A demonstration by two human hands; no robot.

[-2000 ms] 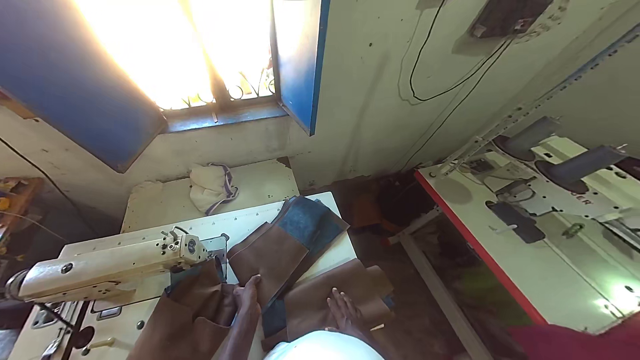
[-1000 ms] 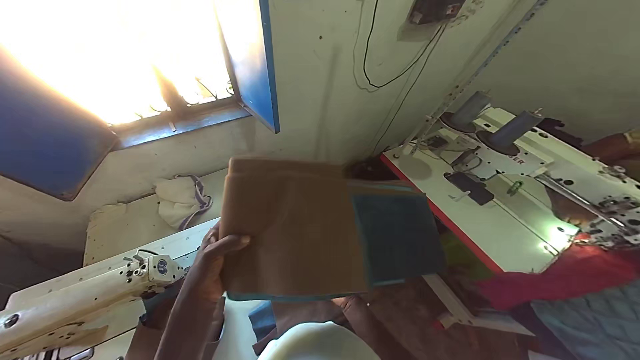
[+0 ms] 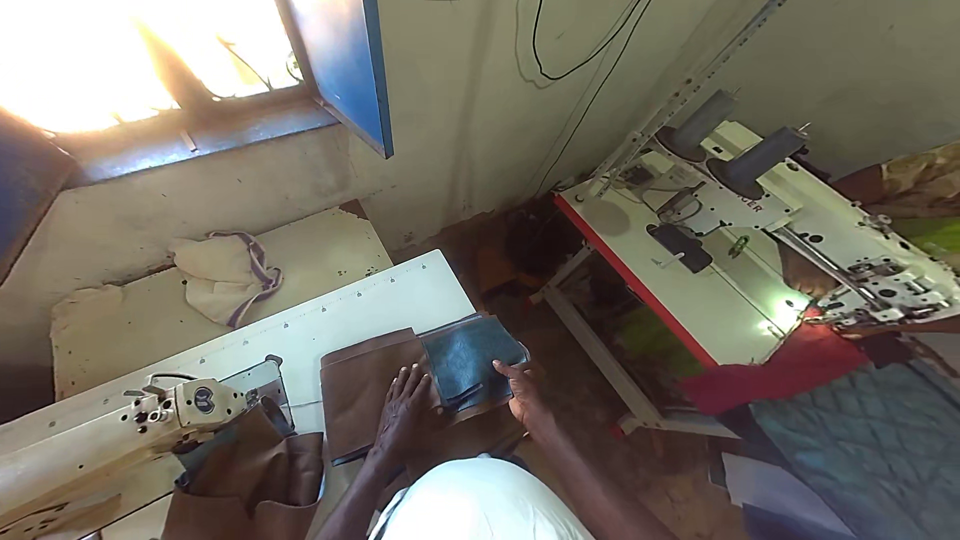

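A stack of brown fabric or leather panels (image 3: pixel 367 382) lies on the white sewing table (image 3: pixel 337 315), with a blue-teal piece (image 3: pixel 469 356) over its right part. My left hand (image 3: pixel 409 394) rests on the brown panel, palm down with fingers apart. At the right edge of the blue-teal piece, my right hand (image 3: pixel 525 390) grips the layers, thumb on top. Left of the stack stands an industrial sewing machine (image 3: pixel 187 405). More brown material (image 3: pixel 247 480) is bunched beside and below the machine's head, and it partly hides the needle area.
A pale cloth with a purple edge (image 3: pixel 225 277) lies on a worn board (image 3: pixel 322 247) behind the table. To the right is a red-edged table (image 3: pixel 637 277) with a second sewing machine (image 3: pixel 810 232). A co-worker's arm (image 3: pixel 810 270) and red cloth (image 3: pixel 787 375) are near it.
One second ago the brown and blue-teal stack was held up off the table; now it lies on the table. My left hand has moved from the stack's left edge onto its top.
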